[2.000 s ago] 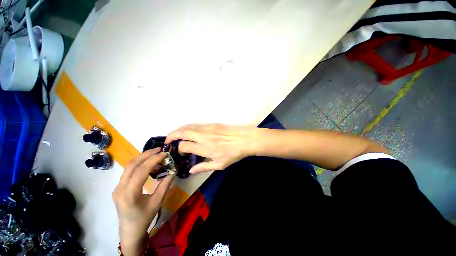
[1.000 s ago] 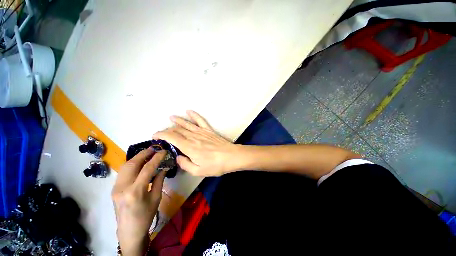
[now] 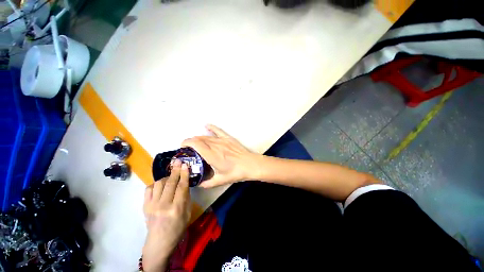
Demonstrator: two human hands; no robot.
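A black round camera housing (image 3: 161,166) lies on the bench by the orange tape. A camera module (image 3: 194,166) shows its silvery board face inside the housing's opening. My right hand (image 3: 225,158) is wrapped around the housing's right side and holds it. My left hand (image 3: 171,197) presses its fingertips on the board from the front; its fingers hide part of the board. Thin reddish wires (image 3: 178,155) show at the opening's upper rim. Two spare camera modules, an upper one (image 3: 117,148) and a lower one (image 3: 117,170), stand left of the tape.
Waiting housings (image 3: 45,218) are heaped at the lower left. Blue bins (image 3: 32,133) and a white roll (image 3: 41,71) are beyond the bench's left edge. A red stool (image 3: 419,79) stands on the floor at right. Dark objects (image 3: 318,2) are cut off at the top edge.
The module held in my left fingers has gone into the housing's opening, board face showing. My left fingers have straightened onto it. My right hand has closed around the housing. The view has shifted.
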